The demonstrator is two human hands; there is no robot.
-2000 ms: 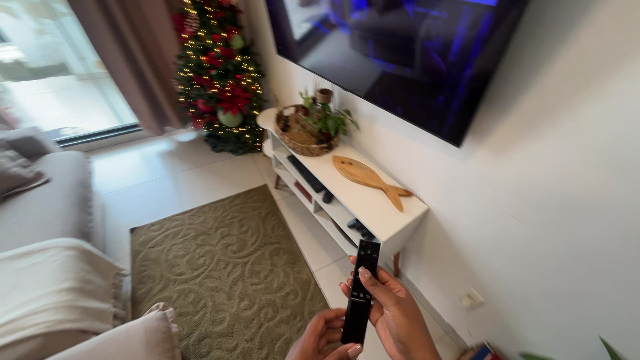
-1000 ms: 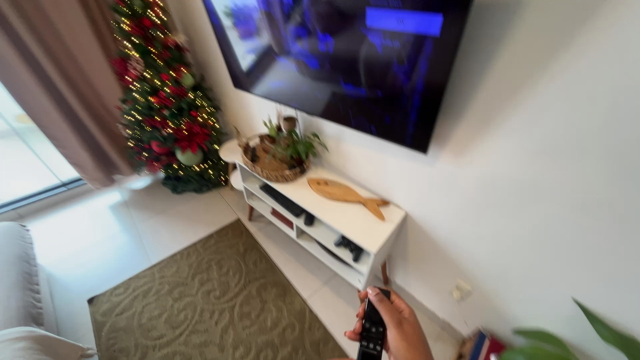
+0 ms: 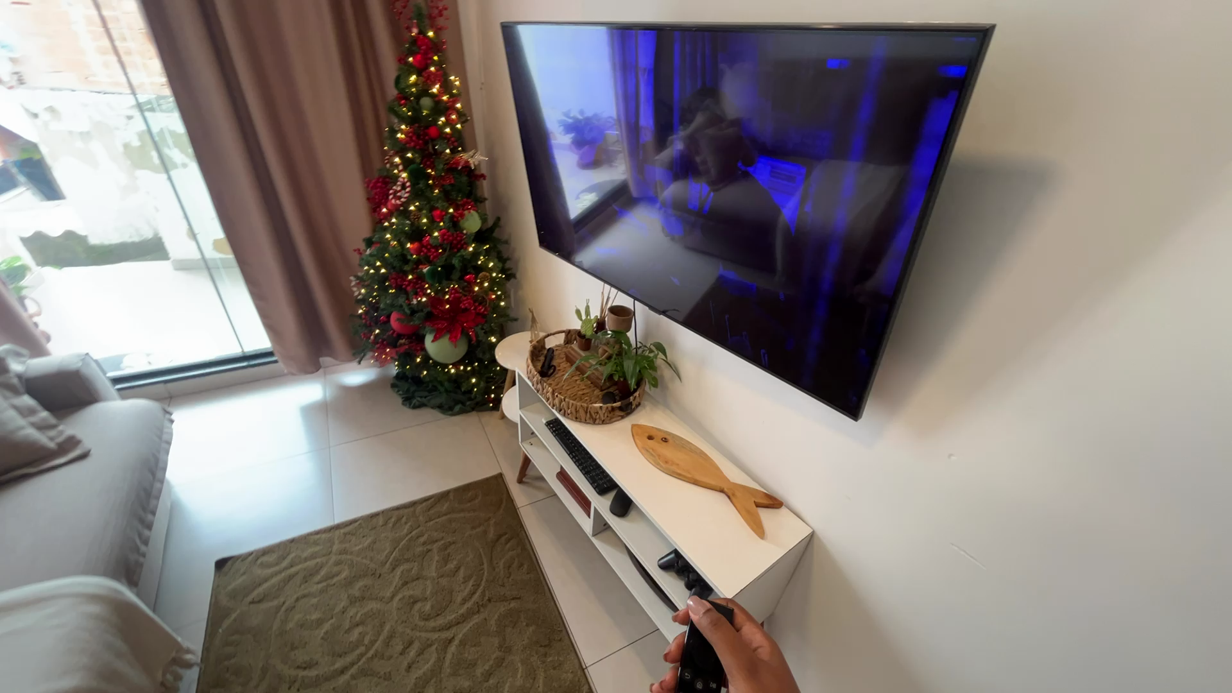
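My right hand [image 3: 736,654] is shut on a black remote control [image 3: 703,659] at the bottom edge of the view, with the thumb near its top end. Its lower end is cut off by the frame. My left hand is out of view. Beyond and above hangs a wall-mounted television [image 3: 751,202], its dark screen showing blue patches and reflections of the room. Below it stands a white TV stand [image 3: 693,520], which bears a wooden fish-shaped board [image 3: 688,462] and a woven tray [image 3: 587,409] with potted plants.
A keyboard [image 3: 579,456] and a game controller [image 3: 685,573] lie on the stand's shelf. A lit Christmas tree [image 3: 438,250] stands beside a brown curtain [image 3: 260,173] and a glass door [image 3: 87,212]. At left is a grey sofa [image 3: 82,491]; a green patterned rug [image 3: 395,597] covers part of the tiled floor.
My left hand, on the remote control in the oldest frame, has gone out of view. My right hand still holds the remote control. The view has lifted toward the television.
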